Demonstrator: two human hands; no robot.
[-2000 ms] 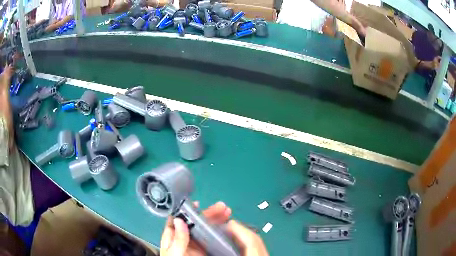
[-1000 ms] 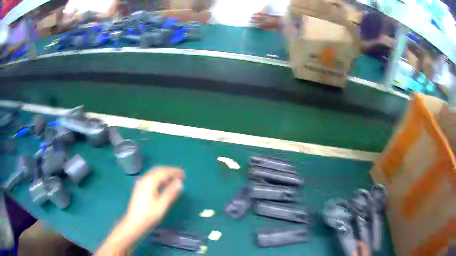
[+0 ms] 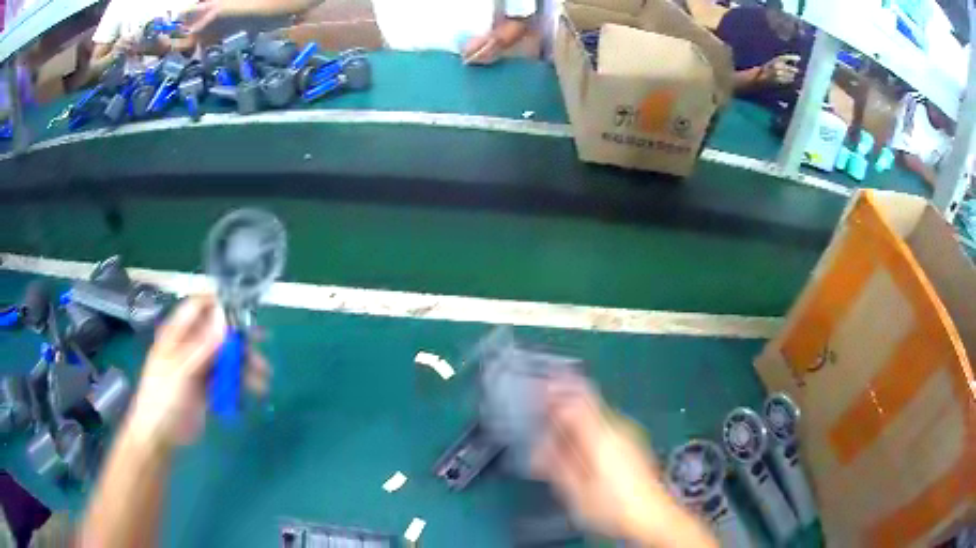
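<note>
My left hand (image 3: 177,369) holds up a half-assembled fan (image 3: 246,257), round head up, with its blue cell showing below. My right hand (image 3: 578,455) is blurred and closed on several grey handle covers (image 3: 508,401), which blur with it; their exact number is unclear. A loose handle cover (image 3: 471,456) lies just left of them. Another handle cover (image 3: 337,536) is cut off by the bottom edge. Three closed-handle fans (image 3: 746,434) lie side by side at the right, heads away from me.
More half-assembled fans (image 3: 75,369) are heaped at the left. The taped carton (image 3: 872,375) stands at the right. White scraps (image 3: 433,364) lie on the bench. Beyond the pale rail (image 3: 428,307) runs the green belt (image 3: 428,252). Opposite are a fan pile, an open carton (image 3: 642,107) and people's hands.
The view has turned right. The fan in my hands has gone, and a third closed-handle fan lies at the right. My left hand has taken up a blue-celled fan; my right has gathered covers.
</note>
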